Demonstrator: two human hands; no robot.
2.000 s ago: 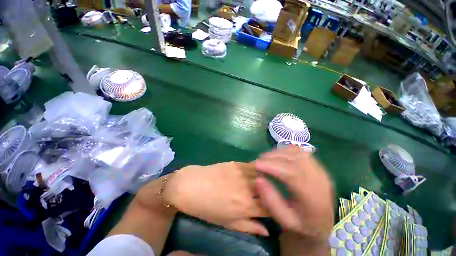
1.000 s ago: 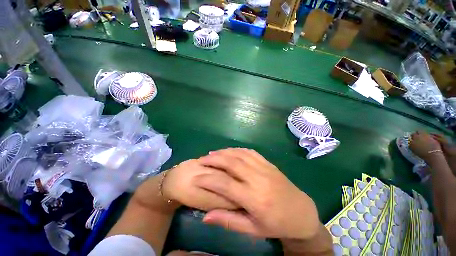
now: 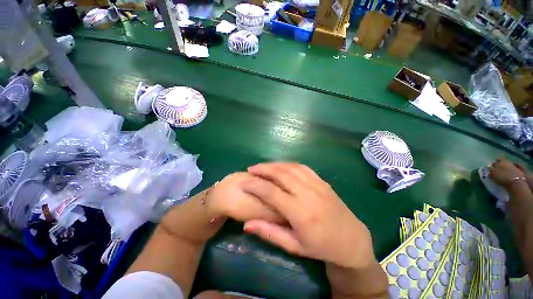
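My left hand [image 3: 236, 198] rests at the near edge of the green belt [image 3: 263, 140], under my right hand. My right hand [image 3: 312, 213] lies over it, fingers loosely bent across it. No object shows in either hand; the left fingers are mostly hidden. A white clip fan [image 3: 388, 150] lies on the belt ahead to the right, grille up, its clip base towards me. Another clip fan [image 3: 180, 107] lies ahead to the left, its clip base on its left side.
Clear plastic bags [image 3: 111, 169] heap over a blue bin [image 3: 120, 260] at left. Sheets of round pads [image 3: 418, 251] lie at right. Another person's hands [image 3: 507, 174] hold a white part at far right. Cardboard trays [image 3: 409, 83] and a metal post [image 3: 168, 26] stand beyond.
Both fans have moved right along the belt. My right hand, earlier blurred and raised by the left, now rests on it. Another person's hands have come in at right, onto the fan there.
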